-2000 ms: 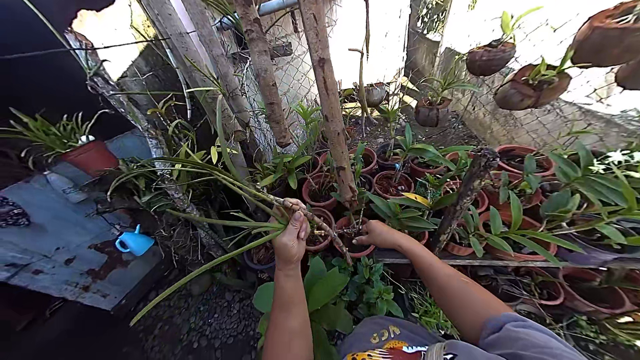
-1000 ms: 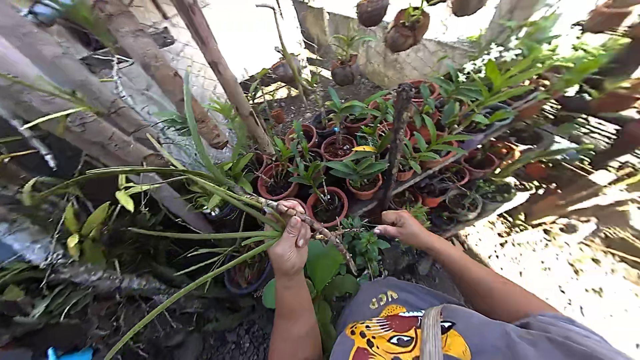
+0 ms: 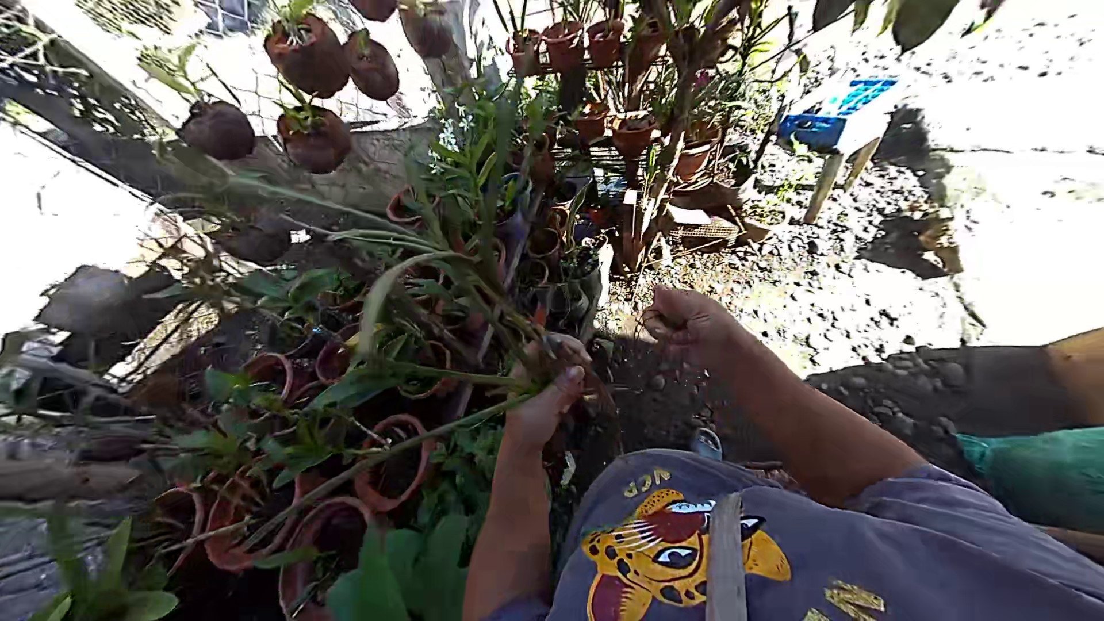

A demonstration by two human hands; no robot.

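Observation:
My left hand (image 3: pixel 552 388) is closed around the base of a long-leaved orchid plant (image 3: pixel 483 289), whose narrow green leaves spread up and to the left over the pots. Brownish roots or stem ends show just beyond my fingers. To the right, apart from the plant, my right hand (image 3: pixel 686 323) is held above the stony ground with its fingers curled. Thin dark strands, perhaps roots, show at its fingertips, blurred. Below both hands is my grey shirt with a printed animal head.
Terracotta pots (image 3: pixel 392 461) of plants crowd the left. Coconut-husk planters (image 3: pixel 310 56) hang at upper left. More pots (image 3: pixel 634 134) stand on a rack ahead. A blue crate (image 3: pixel 815 129) rests on a wooden-legged stand at right. Green cloth (image 3: pixel 1035 474) and part of a person's limb show at the right edge.
The view has swung far to the right. My right hand, earlier by the plant's lower stem, is now farther from it. My left hand still holds the plant.

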